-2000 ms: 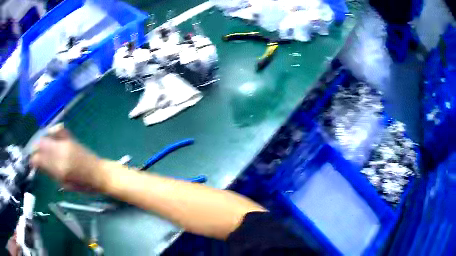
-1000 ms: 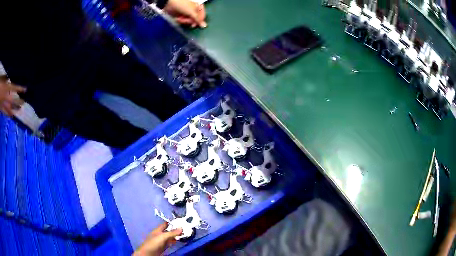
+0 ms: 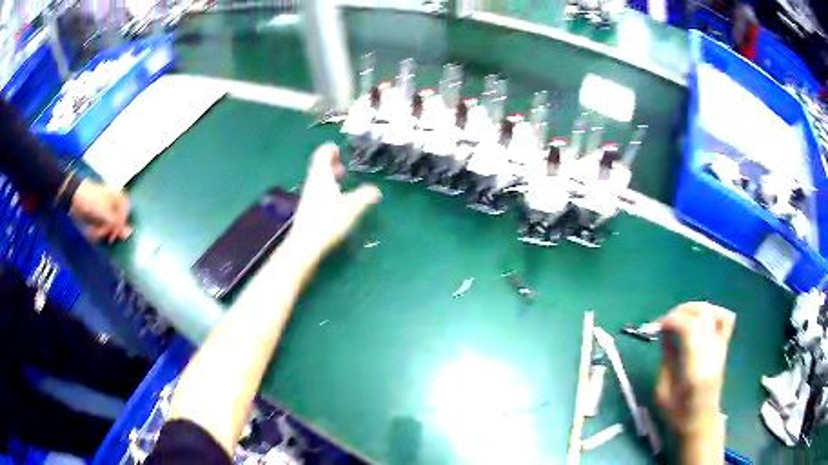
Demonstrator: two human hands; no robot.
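Observation:
Several white-and-black units [image 3: 486,150] stand in a row at the back of the green bench, thin rods upright and small red parts on top. My left hand [image 3: 336,195] reaches out below the row's left end, fingers apart and empty, not touching a unit. My right hand [image 3: 694,359] is at the lower right, blurred, with curled fingers. A small dark tool tip [image 3: 643,331] shows at its left and a blue handle end [image 3: 737,458] below the wrist. Whether it grips this tool is hidden.
Slim white tools [image 3: 626,386] and a pale stick [image 3: 583,390] lie left of my right hand. A black phone [image 3: 243,243] lies beside my left forearm. Blue totes [image 3: 704,195] stand at right and far left. Another person's hand [image 3: 102,211] rests at the left bench edge. White cloth [image 3: 788,400] lies far right.
The view has swung from the lower tote up to the bench. My left hand was on a unit in that tote; it is now empty over the bench. My right hand has come into view.

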